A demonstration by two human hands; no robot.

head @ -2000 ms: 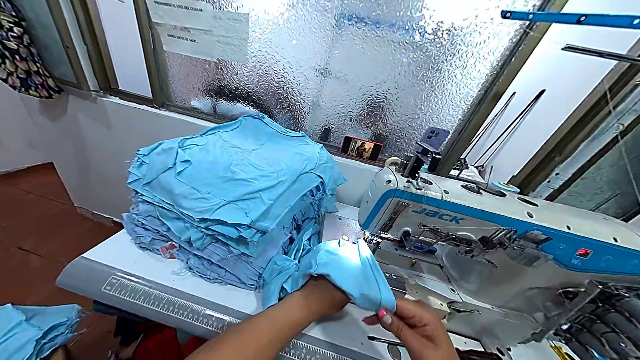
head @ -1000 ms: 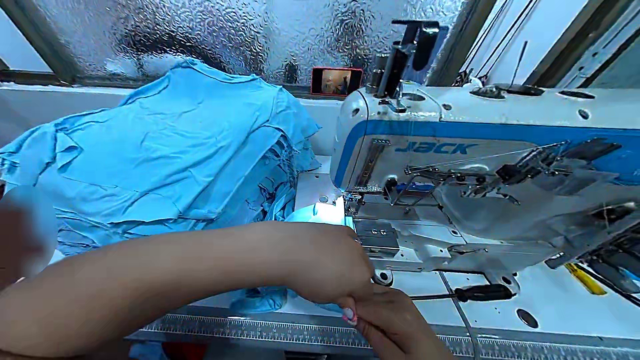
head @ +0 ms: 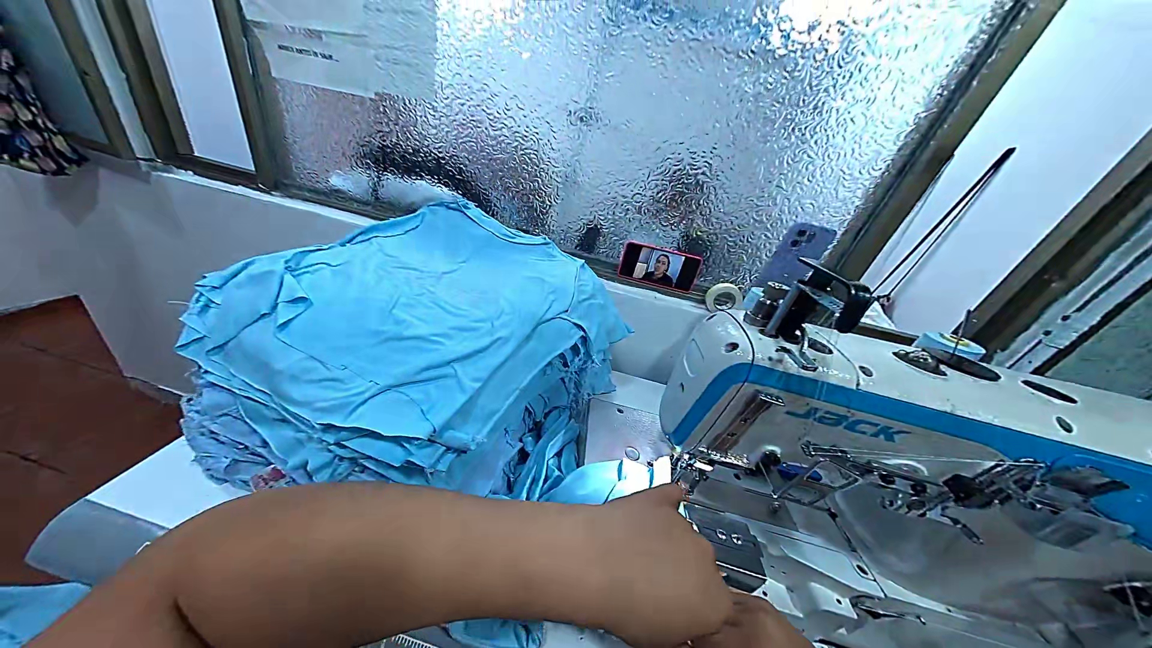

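My left hand (head: 661,562) reaches across from the lower left, its fingers at a light blue fabric piece (head: 598,481) beside the needle area of a white and blue Jack sewing machine (head: 837,405). The back of the hand hides its fingertips, so its grip does not show. My right hand (head: 751,623) is at the bottom edge, touching or overlapping the left hand; only a part of it shows and its fingers are hidden. A lit spot falls on the fabric near the presser foot. Behind my left forearm rises a tall pile of light blue garments (head: 423,315).
A phone with a lit screen (head: 660,266) leans at the window, near a roll of tape (head: 724,297) and a second phone (head: 796,252). Blue cloth (head: 40,603) lies at the lower left. The frosted window (head: 576,117) stands behind the table.
The view has swung between frames. My left forearm lies further across the table front than two seconds ago, and the right hand, plainly seen before, is mostly out of the picture.
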